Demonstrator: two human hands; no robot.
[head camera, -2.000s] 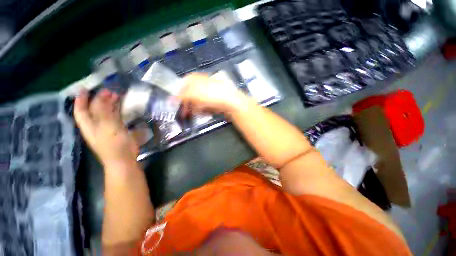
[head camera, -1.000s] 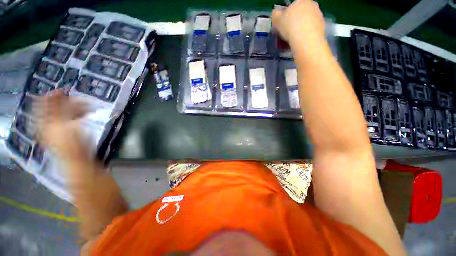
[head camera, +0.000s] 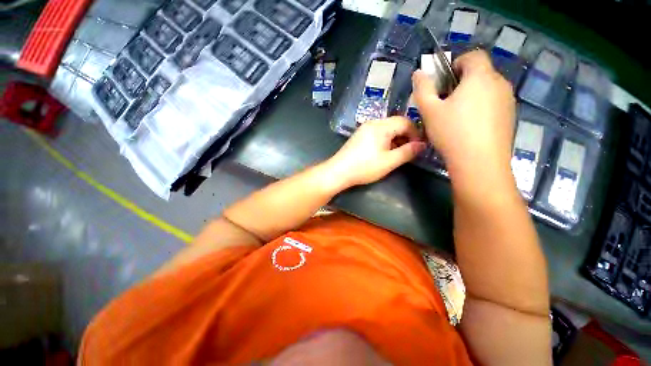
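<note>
A phone board with a pale screen and blue band lies in the near row of the clear blister tray. My left hand pinches at its lower end; fingertips hide the exact grip and any small part there. My right hand holds thin silvery tweezers like a pen, beside the board's screen end. Its fingers hide the tweezers' lower tip and part of the board. Other boards with pale screens lie in the tray pockets on both sides of my hands.
A greyish-white housing tray with black phone housings is at upper left. A loose circuit board lies between the trays. A black component tray is at right. Red crates and a yellow floor line are at left.
The view has turned. My left hand has moved from the housing tray to the clear tray. My right hand has moved from the far row to the near row, and its tweezers now show clearly.
</note>
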